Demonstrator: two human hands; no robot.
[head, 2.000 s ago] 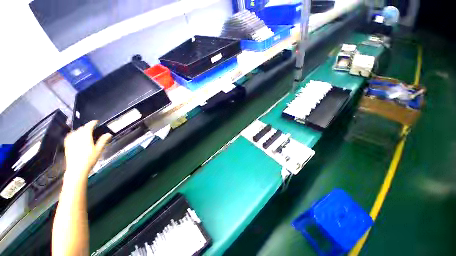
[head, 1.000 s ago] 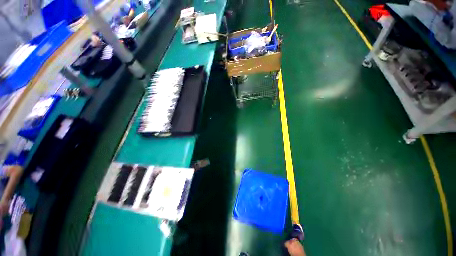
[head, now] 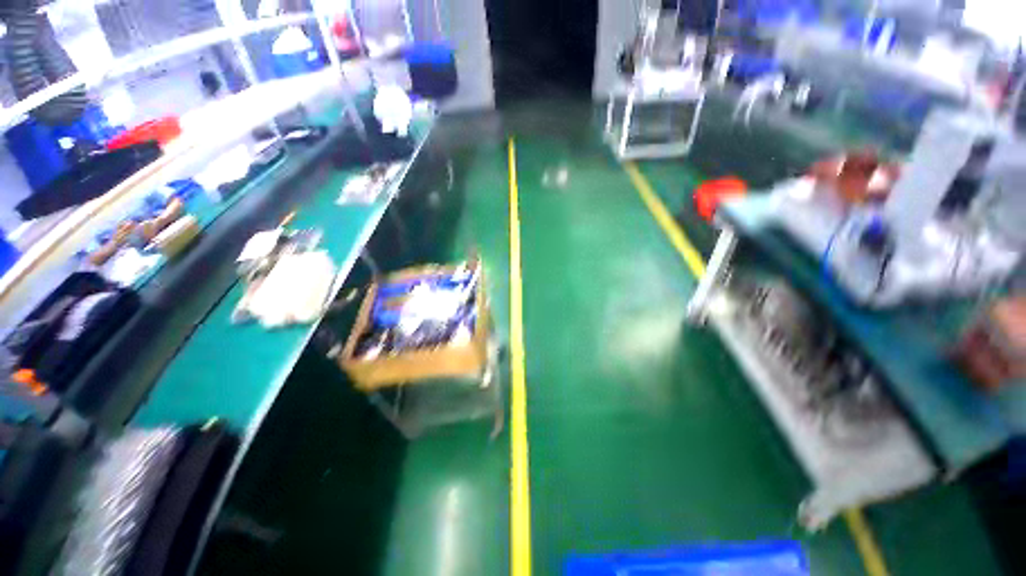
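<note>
Neither of my hands is in the picture. Nearest on the left, a black parts tray (head: 194,495) lies on the green bench (head: 186,377), cut off by the lower edge. White and silver sticks (head: 122,495) fill its left side, blurred. A blue stool (head: 689,559) shows only its top edge at the bottom of the picture.
An open brown carton (head: 419,366) with blue and clear items sits on a wire stand beside the bench. A pale object (head: 290,288) lies on the bench. A yellow line (head: 518,338) runs up the green floor. A workbench with a lower shelf (head: 810,416) is at right.
The view has swung right and up along the aisle. The hand seen at the shelf and the hand near the stool have left the picture. The bench fixture is out of view.
</note>
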